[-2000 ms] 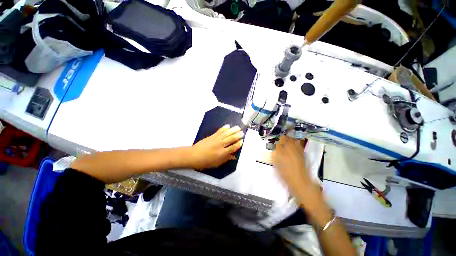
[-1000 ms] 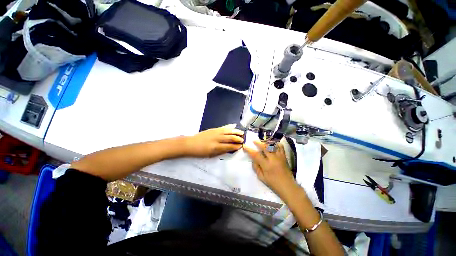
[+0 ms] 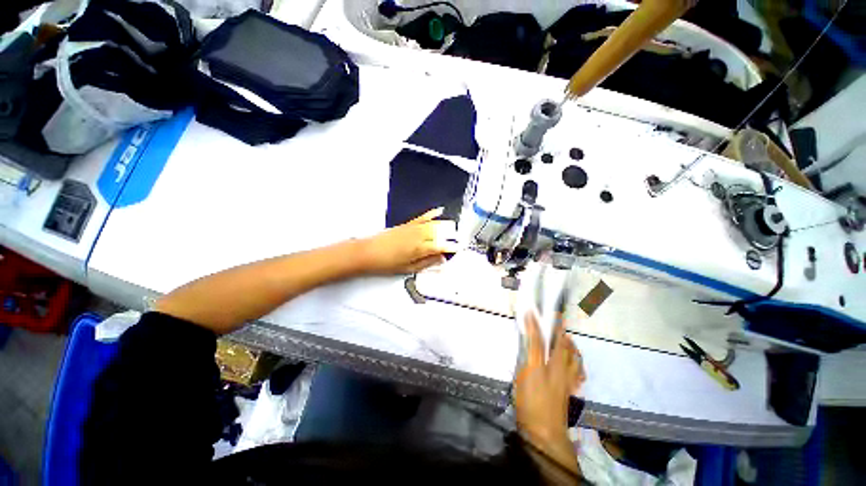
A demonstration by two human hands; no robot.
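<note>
My left hand [image 3: 410, 247] lies palm down on the near end of a dark panel [image 3: 424, 190], left of the needle area of the white sewing machine [image 3: 646, 218]. A second dark piece [image 3: 450, 128] lies just behind that panel. My right hand [image 3: 548, 378] is nearer the table's front edge, slightly blurred, with a strip of white fabric [image 3: 545, 302] pinched in its fingers. The strip runs up toward the presser foot [image 3: 511, 256]. The fabric's far end is blurred there.
A small brown tag [image 3: 595, 298] lies on the machine bed. Thread snips [image 3: 710, 363] lie to the right. A stack of dark octagonal panels [image 3: 275, 71] and a black-and-white bundle [image 3: 100, 71] sit at upper left. A trough [image 3: 736, 65] of dark pieces runs behind the machine.
My right hand has drawn back from the needle toward the front edge, now with the white strip. The white fabric has left the bed at right, uncovering the brown tag. My left hand moved slightly up.
</note>
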